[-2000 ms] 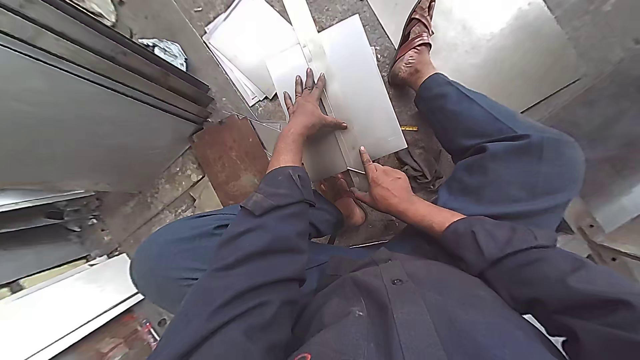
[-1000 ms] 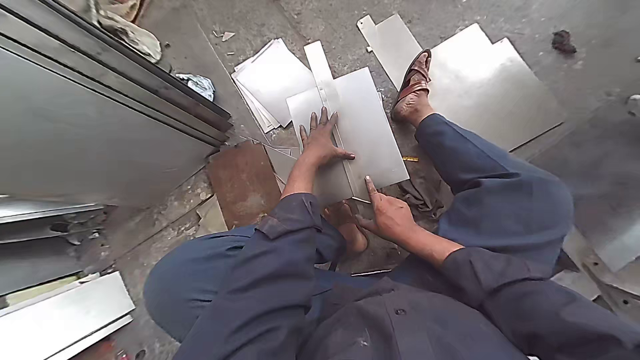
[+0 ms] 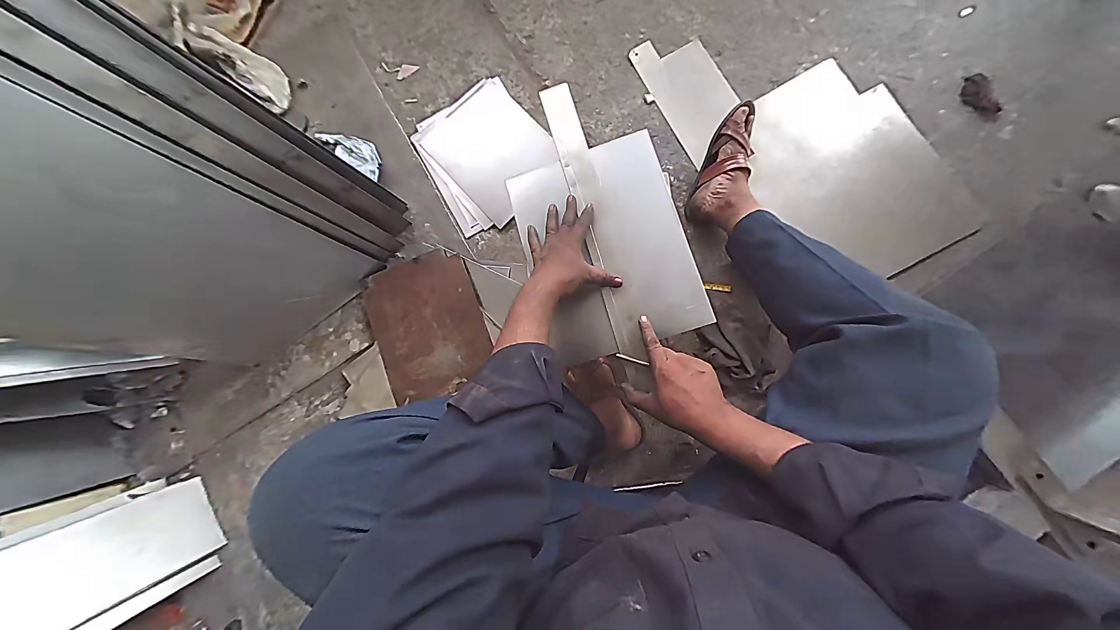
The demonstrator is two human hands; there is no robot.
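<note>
A flat metal sheet (image 3: 652, 227) lies in front of me, with a metal straightedge strip (image 3: 569, 131) running lengthwise over it and past its far edge. My left hand (image 3: 567, 254) is spread flat, pressing on the strip and the sheet to its left; nothing is gripped in it. At the sheet's near edge is my right hand (image 3: 682, 376), its index finger extended onto the metal. A thin, light-coloured rod-like thing (image 3: 632, 359) sticks out by that hand at the strip's near end. Whether the curled fingers hold it, I cannot tell.
Stacked metal sheets (image 3: 490, 144) lie beyond on the left, a rusty brown plate (image 3: 429, 328) nearer. Larger sheets (image 3: 857, 175) lie right of my sandalled foot (image 3: 726, 166). A dark cloth (image 3: 744, 346) and a yellow tape piece (image 3: 717, 287) are beside the work. Tall metal panels (image 3: 175, 201) stand left.
The view has shifted, showing more floor beyond the sheets. Both hands keep about the same places on the sheet and strip.
</note>
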